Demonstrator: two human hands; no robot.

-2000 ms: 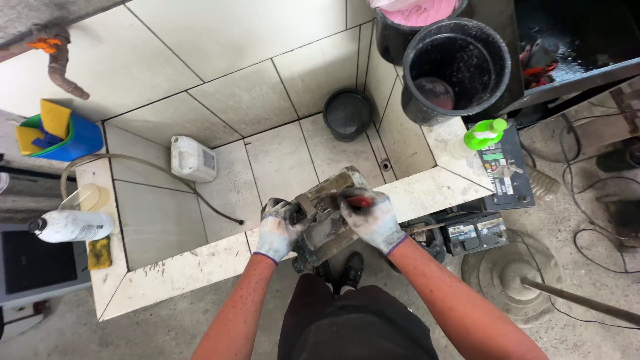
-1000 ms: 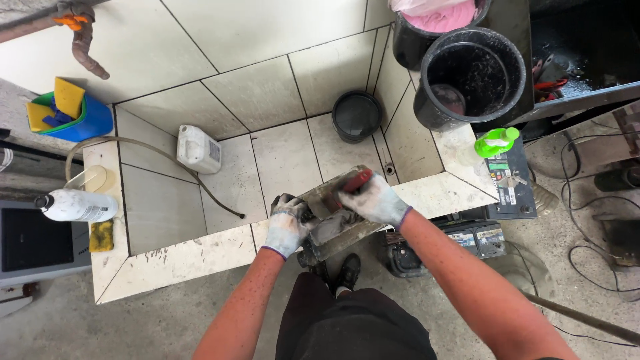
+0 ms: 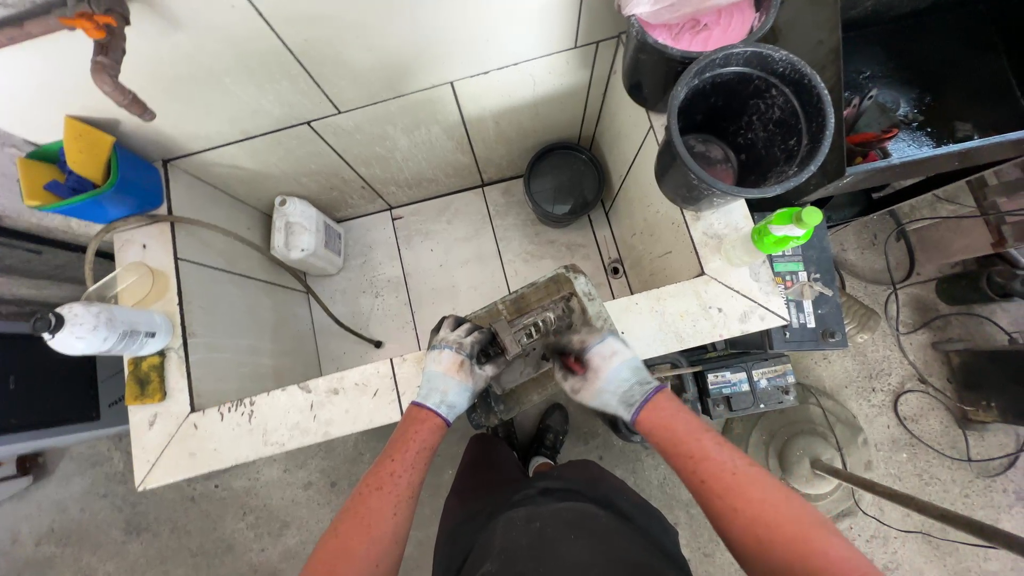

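A grimy metal housing [image 3: 588, 298] lies at the front ledge of a tiled basin, partly over the edge. My left hand [image 3: 458, 364], in a soiled white work glove, grips a dark, toothed metal part [image 3: 532, 330] above the housing. My right hand [image 3: 608, 374], gloved alike and blurred, is closed around a red-handled tool [image 3: 573, 365] at the right side of that part. The tool's working end is too blurred to identify. Gloves hide portions of both the part and the housing.
The tiled basin ledge [image 3: 304, 424] holds a white bottle [image 3: 112, 328], a yellow sponge [image 3: 146, 379] and a green-topped spray bottle [image 3: 780, 230]. Inside are a white jug [image 3: 306, 236], a hose [image 3: 320, 300] and a black bucket [image 3: 563, 184]. Car batteries [image 3: 748, 384] stand at right.
The red-handled tool, more plainly visible above the part one second ago, is now lower and mostly hidden by my right glove. The left hand keeps its hold on the part.
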